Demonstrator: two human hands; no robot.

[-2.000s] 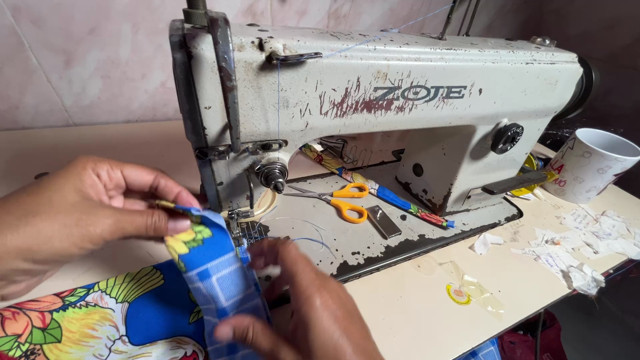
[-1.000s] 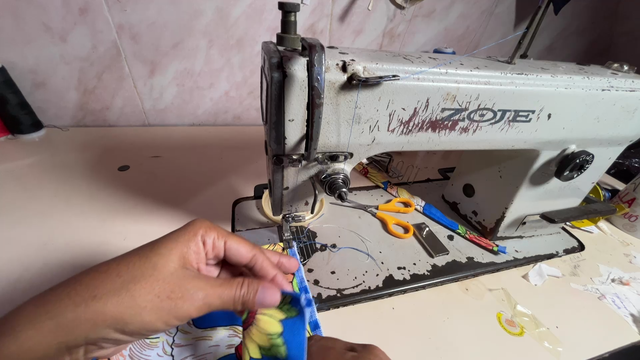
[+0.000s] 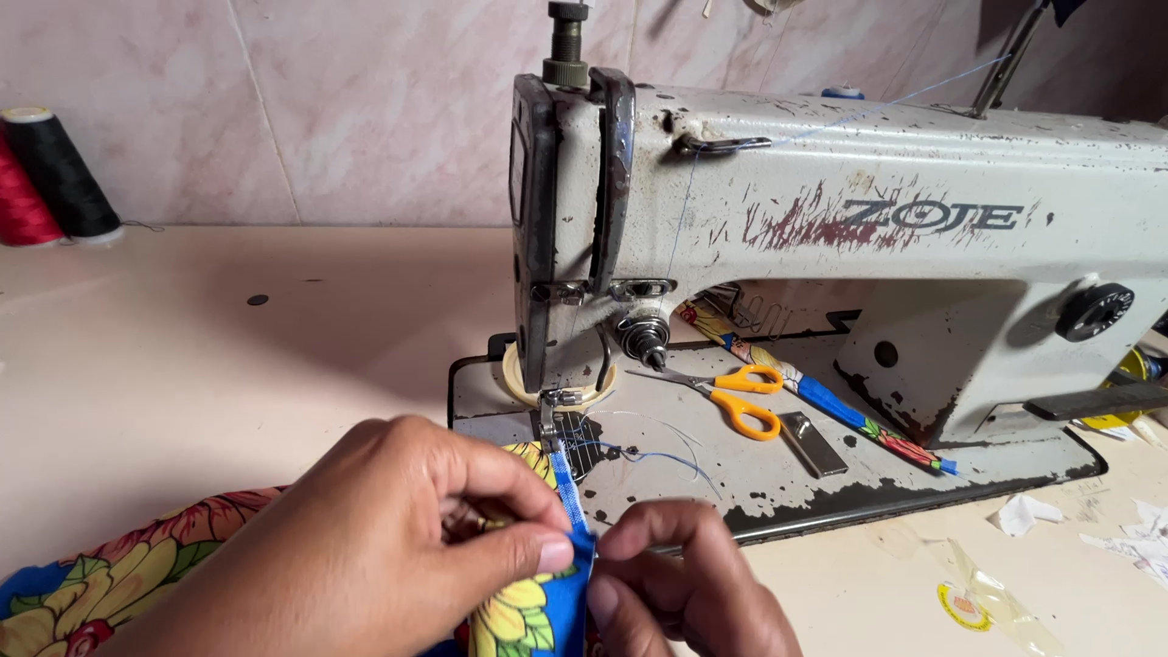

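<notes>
A worn white Zoje sewing machine stands on the table, its presser foot over the narrow blue-and-white checked edge of a floral fabric. My left hand pinches this fabric's edge between thumb and forefinger just in front of the foot. Close beside it, my right hand has its fingertips at the same blue edge; whether they grip it is hard to tell. More of the fabric lies under my left forearm. Blue thread trails on the machine bed, right of the foot.
Orange-handled scissors, a small metal block and a floral fabric strip lie on the machine bed. Black and red thread spools stand back left. Fabric or paper scraps and clear tape lie at right.
The view has shifted left since the oldest frame. The fabric, held up with its checked side showing then, is now down in front of the presser foot. My right hand has come up beside my left.
</notes>
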